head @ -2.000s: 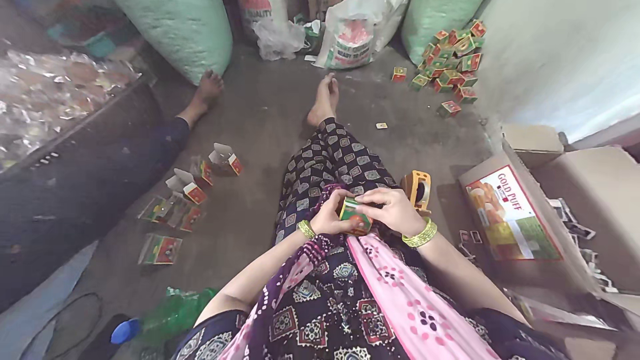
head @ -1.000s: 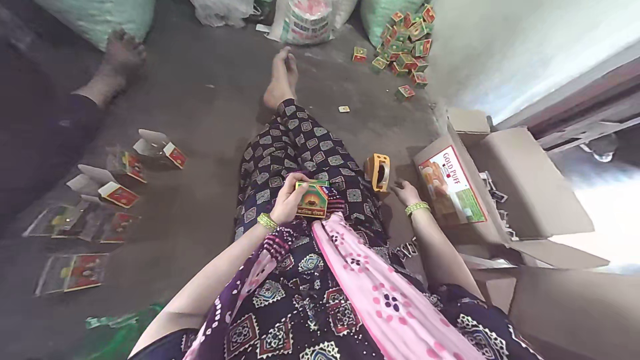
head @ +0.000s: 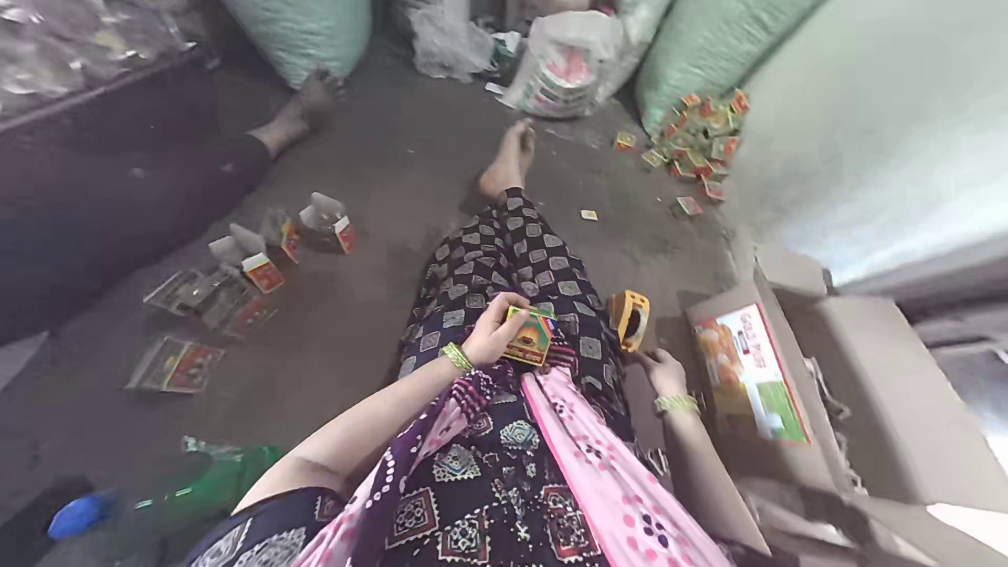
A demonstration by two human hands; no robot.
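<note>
My left hand (head: 496, 327) grips a small printed cardboard box (head: 530, 337), green, yellow and red, above my lap. Its printed face is turned up. My right hand (head: 661, 370) is beside my right thigh, low near the floor, just below a yellow tape dispenser (head: 630, 320); whether its fingers touch anything is unclear. On the floor to the left stand several small boxes with raised flaps, one of them red and white (head: 264, 272). Flat printed packets (head: 179, 365) lie nearer to me.
An opened carton (head: 756, 370) stands at the right. Small packed boxes (head: 701, 146) are heaped by the wall. Sacks (head: 568, 67) line the back. Another person's foot (head: 315, 98) rests at upper left. A green plastic bottle (head: 213, 480) lies at lower left.
Two seconds ago both hands were together at the small box. My right hand has since moved away to the right, down beside the tape dispenser, while my left hand kept the box.
</note>
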